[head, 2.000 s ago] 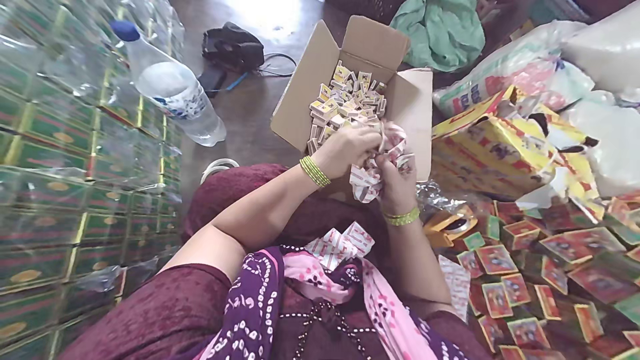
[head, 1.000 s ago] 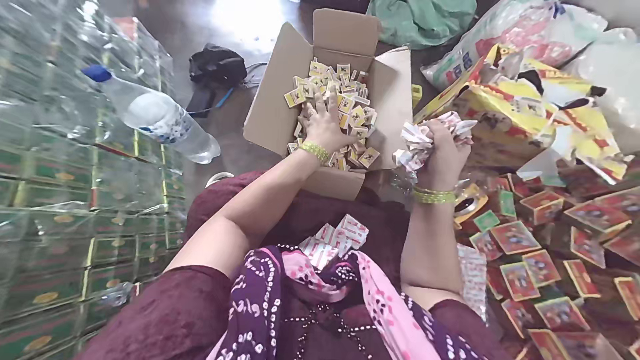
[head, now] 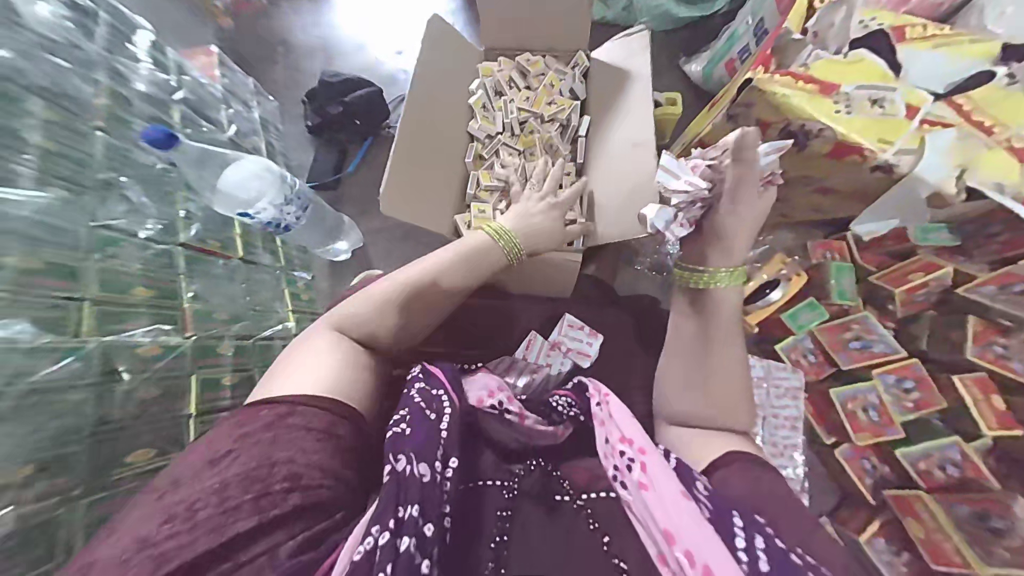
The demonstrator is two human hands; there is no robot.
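Note:
An open cardboard box [head: 424,160] is filled with many small yellow and white matchbox-like boxes [head: 520,108]. My left hand [head: 544,212] lies palm down on the near part of these small boxes, its fingers spread. To the right of the box, my right hand [head: 740,192] is closed around a bunch of crumpled white and pink printed wrappers [head: 684,184]. On my lap rest a few white packets with red print [head: 564,344].
Plastic-wrapped green cartons [head: 136,368] are stacked at left, with a blue-capped water bottle [head: 264,196] by them. A black bag [head: 344,104] lies beyond. At right are a torn yellow package [head: 840,112] and scattered red boxes [head: 864,344].
Both hands were together over the box's near right side two seconds ago. They have since parted: my left hand lies on the small boxes, and my right hand has moved right with the wrappers.

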